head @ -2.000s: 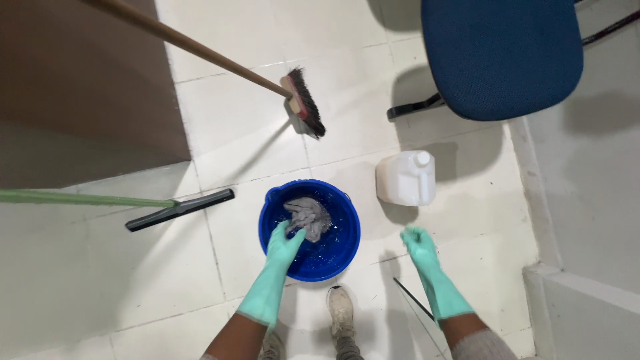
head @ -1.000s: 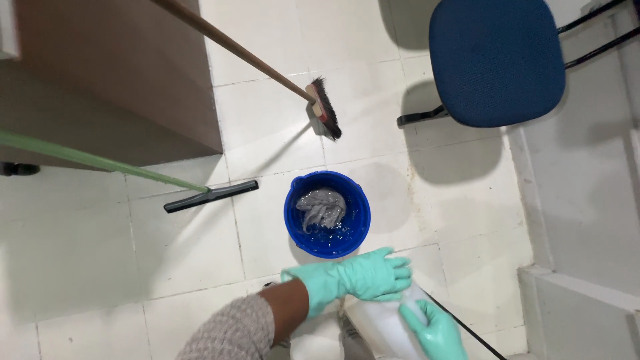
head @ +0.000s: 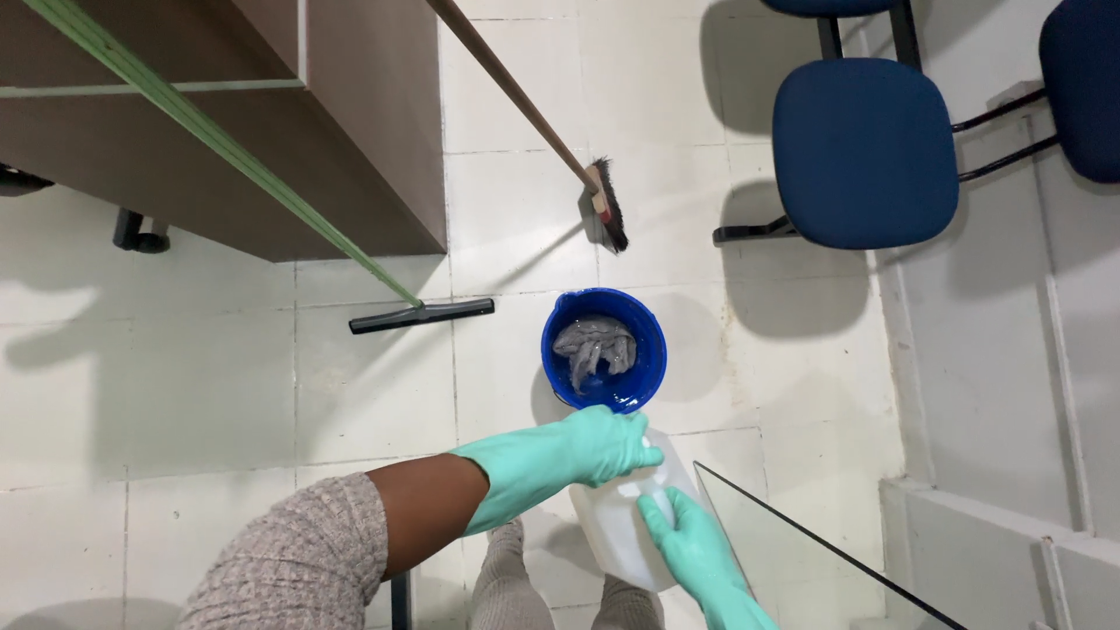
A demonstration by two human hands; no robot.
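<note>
Both my hands wear mint-green rubber gloves. My right hand grips the handle of a white plastic jug, which is tilted in front of my legs. My left hand lies over the jug's top end, its fingers bent around the neck and cap area, which they hide. Just beyond that hand a blue plastic bucket stands on the tiled floor. Inside it a wet grey cloth lies in some liquid.
A floor squeegee with a green handle rests left of the bucket, near a brown desk. Beyond the bucket is a wooden-handled broom. Blue chairs stand at the upper right by the wall. A thin dark rod slants at the lower right.
The jug stood on the floor right of the bucket; it is now held before my legs. My left hand has left the cloth in the bucket and moved to the jug's top.
</note>
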